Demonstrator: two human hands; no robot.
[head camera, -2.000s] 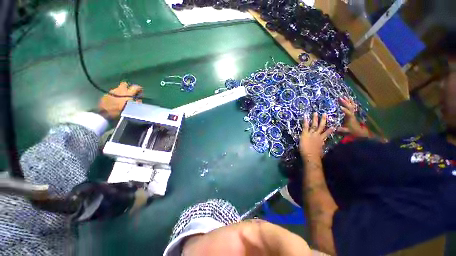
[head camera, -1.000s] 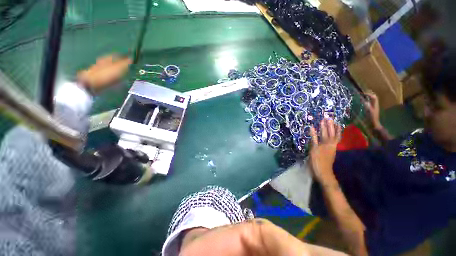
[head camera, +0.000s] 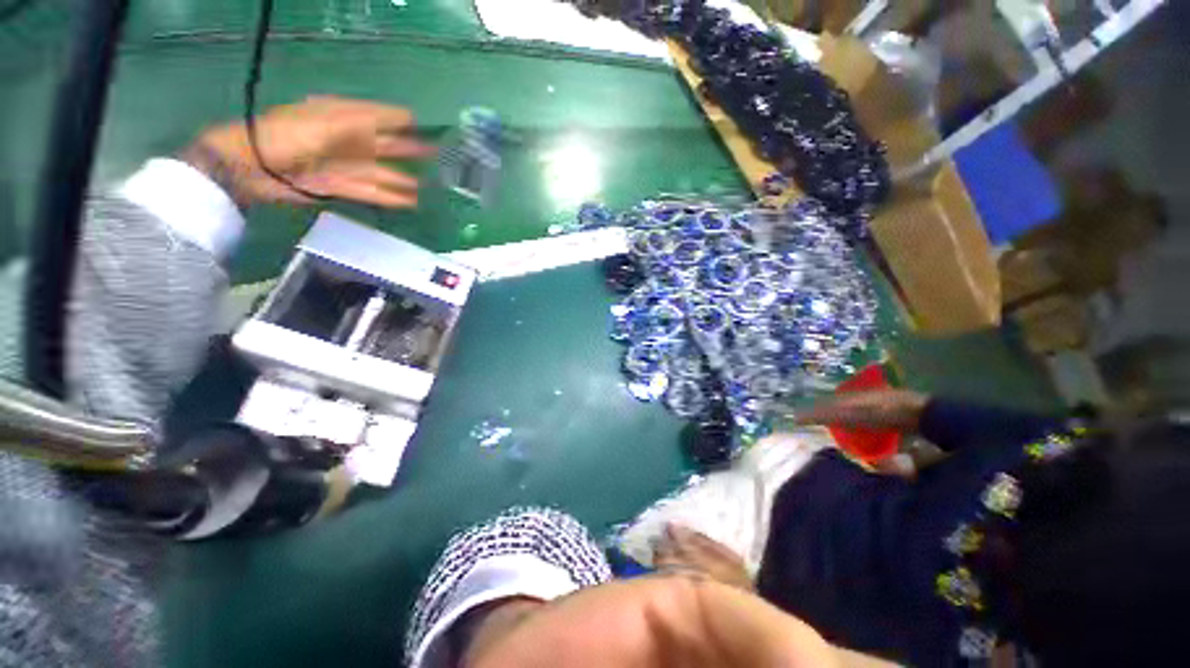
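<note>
My left hand (head camera: 320, 150) is blurred at the upper left, fingers apart and pointing right, with nothing seen in it. A blurred round unit (head camera: 476, 157) is just right of its fingertips, apart from them. The white screw feeder (head camera: 346, 313) with its open dark top is below the hand. The black screwdriver (head camera: 248, 489) lies across the feeder's lower left, its tan nose at the feeder's front part. My right sleeve and bare arm fill the bottom centre; no right-hand fingers show. A pale strip runs from the feeder to the pile of wired ring parts (head camera: 731, 300).
The green bench (head camera: 522, 352) carries small loose bits right of the feeder. Black housings (head camera: 783, 111) are massed beyond the pile, beside an open carton (head camera: 933, 248). A coworker in dark blue (head camera: 861, 522) is at the right, near a red thing. A black cable hangs over my left hand.
My left hand has moved right and its fingers have spread. The round unit has shifted up and right, away from the feeder. The coworker's hands have left the pile's top; one is lower, by white material.
</note>
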